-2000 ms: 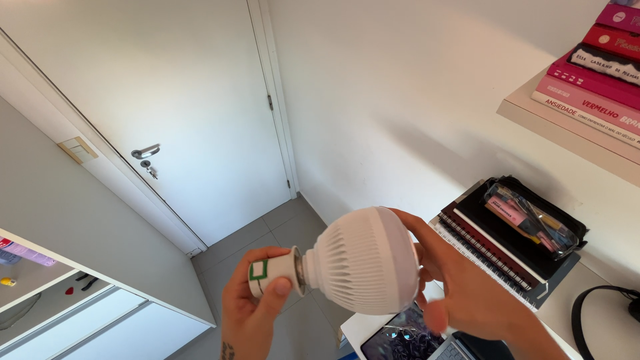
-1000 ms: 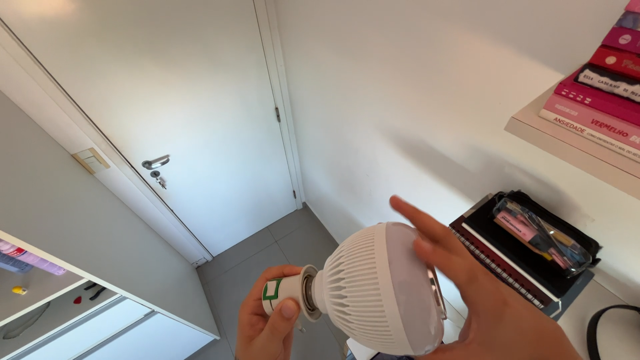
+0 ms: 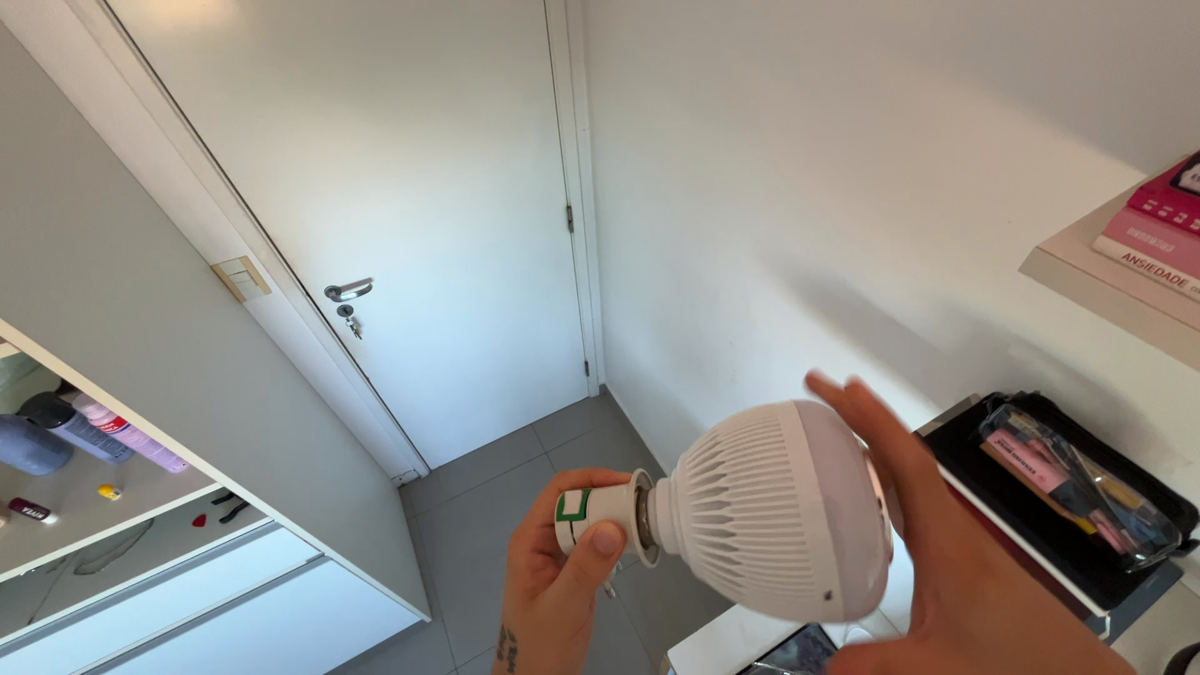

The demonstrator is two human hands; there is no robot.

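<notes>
My left hand point(image 3: 567, 553) grips a white lamp socket point(image 3: 600, 516) with a green-edged label. A large white ribbed light bulb point(image 3: 759, 511) has its base at the mouth of that socket, with some metal showing at the joint. On the bulb's right, my right hand point(image 3: 947, 553) is spread, with its fingers extended and its palm against or close to the bulb's smooth face; whether it touches is hard to tell. The bulb lies nearly sideways, its face to the right.
A closed white door point(image 3: 403, 206) with a lever handle point(image 3: 349, 290) stands ahead. At right, a clear-topped pencil case point(image 3: 1078, 483) lies on stacked notebooks, below a shelf point(image 3: 1106, 272) with books. A cabinet point(image 3: 234, 394) with bottles is at left. A dark-screened device point(image 3: 792, 652) lies below the bulb.
Two seconds ago my right fingers were curled at the bulb's far side; now they are extended along its face. My left hand still grips the socket.
</notes>
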